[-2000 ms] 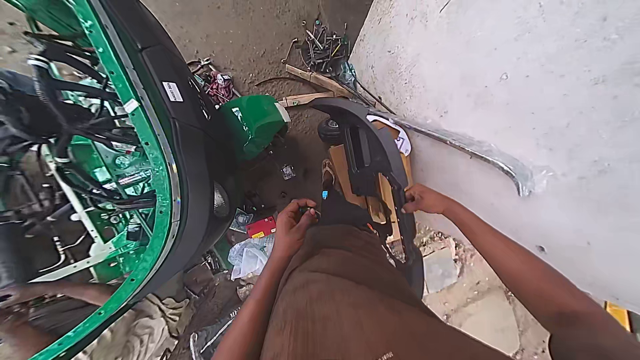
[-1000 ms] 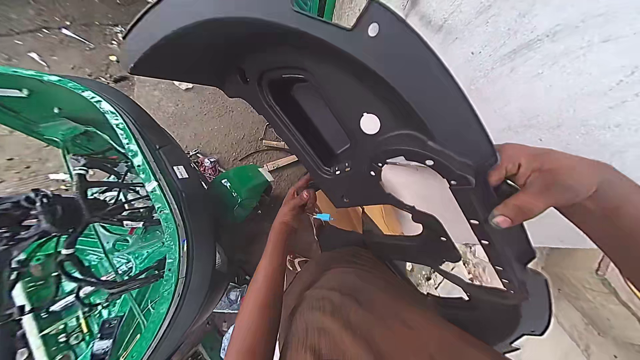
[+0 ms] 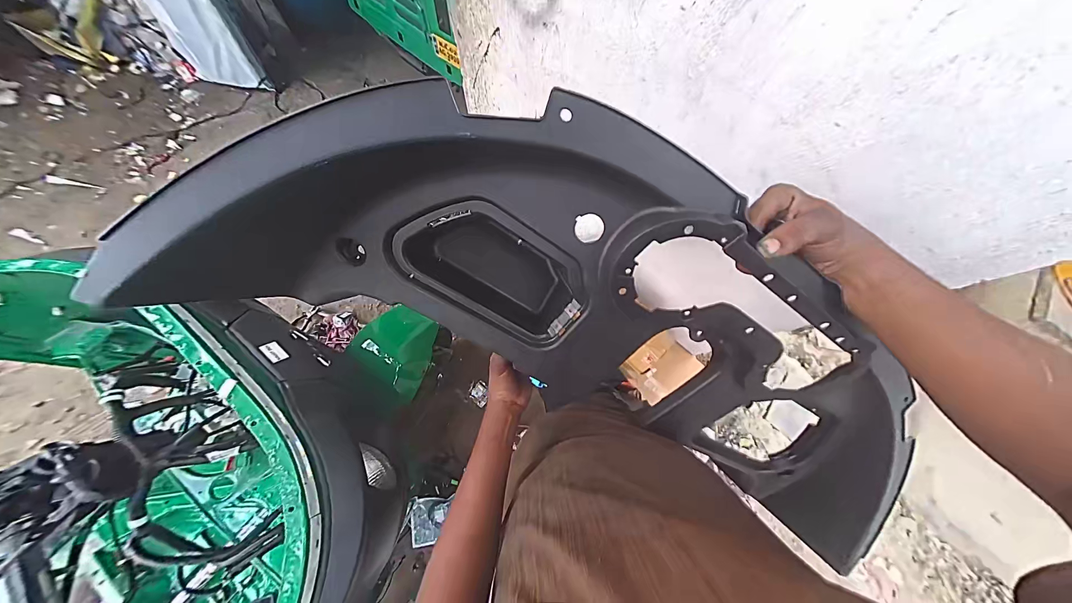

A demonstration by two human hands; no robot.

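Note:
A large curved black plastic dashboard panel (image 3: 502,167), with a recessed tray and several cut-outs, spans the middle of the view in front of my body. My right hand (image 3: 800,226) grips its upper right edge, thumb on the near face. Under the panel's lower edge is my left hand (image 3: 509,383); its fingers are mostly hidden behind the panel, and whether they grip it I cannot tell. A small blue thing (image 3: 538,383) shows beside that hand.
On the left stands a green vehicle body (image 3: 293,502) with exposed black wiring (image 3: 134,477). A green curved part (image 3: 398,347) lies beyond it. A white wall (image 3: 796,100) rises at the right. A cardboard box (image 3: 662,368) shows through a cut-out. Debris litters the ground.
Two seconds ago the panel stood low by the wall with my right hand at it. It has been lifted and turned across in front of me. The view has shifted.

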